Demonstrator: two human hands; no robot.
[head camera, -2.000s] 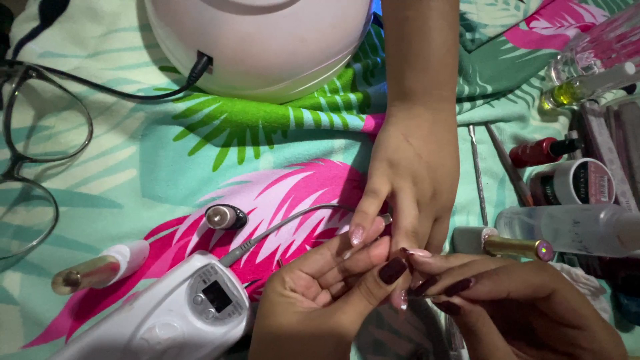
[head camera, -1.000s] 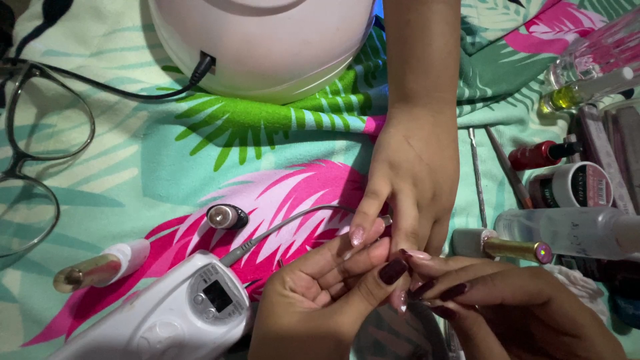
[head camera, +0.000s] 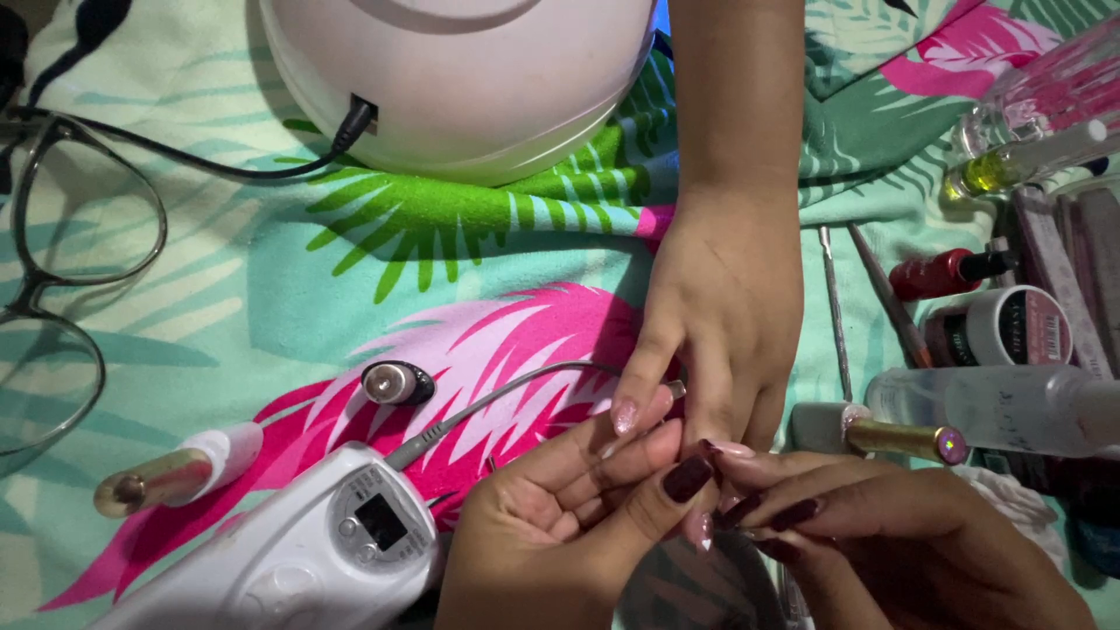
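Another person's hand (head camera: 726, 306) reaches down from the top, its glittery pink nails pointing toward me. My left hand (head camera: 569, 516), palm up with dark red nails, grips a finger of that hand between thumb and fingers. My right hand (head camera: 892, 534) meets it at the same fingertip, its fingers bunched together; whether a small object is pinched there cannot be told. A white electric device (head camera: 297, 542) with a small display and a grey cable lies left of my left hand. A nail polish bottle with a gold cap (head camera: 906, 439) lies above my right hand.
A white nail lamp (head camera: 464, 96) stands at the top with a black cable. Eyeglasses (head camera: 92, 280) lie at the left. Two polish bottles are near the device, one lying (head camera: 179, 468). At the right are a metal cuticle pusher (head camera: 836, 315), red polish (head camera: 936, 274), a jar (head camera: 1006, 328) and a clear bottle (head camera: 980, 407).
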